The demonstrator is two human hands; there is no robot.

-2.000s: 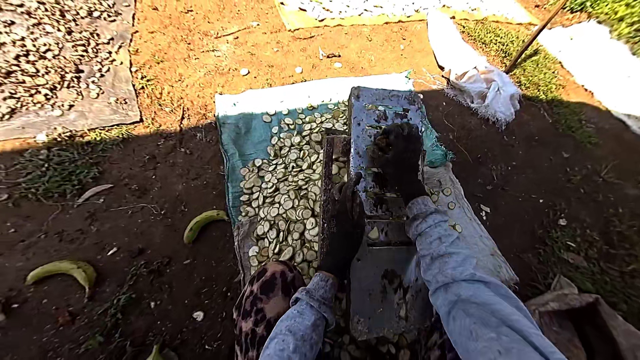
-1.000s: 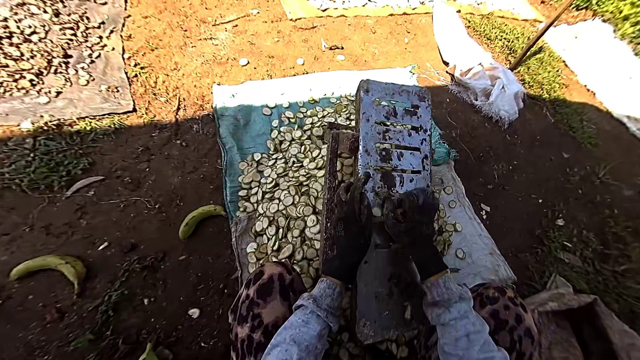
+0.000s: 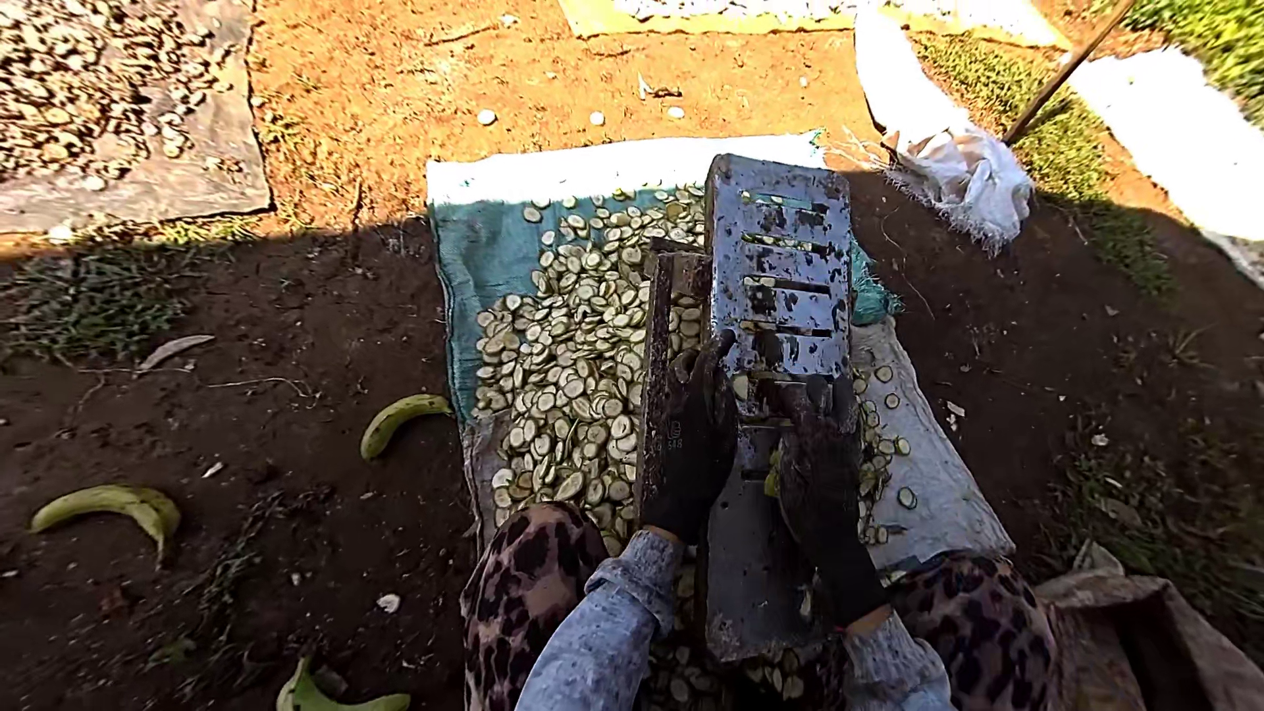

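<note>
A long metal slicer board (image 3: 780, 267) with several crosswise slots lies between my knees, tilted over a spread of round, pale slices (image 3: 573, 375). My left hand (image 3: 696, 444), in a dark glove, grips the left edge of the board and its wooden frame (image 3: 660, 365). On the board's lower half lies my right hand (image 3: 820, 474), also in a dark glove. A small yellow-green bit shows at its left edge, so it seems to press a piece of green banana (image 3: 773, 474) on the board; most of that piece is hidden.
The slices lie on a green and white woven sheet (image 3: 474, 257). Green bananas (image 3: 109, 509) lie on the soil at left. A dark sheet of drying pieces (image 3: 148, 193) is at upper left, a crumpled white sack (image 3: 963, 178) at upper right, a brown sack (image 3: 1155, 622) at lower right.
My right hand was higher on the slotted part two seconds ago, was lower one second ago, and is now on the lower half. My left hand has stayed at the board's left edge.
</note>
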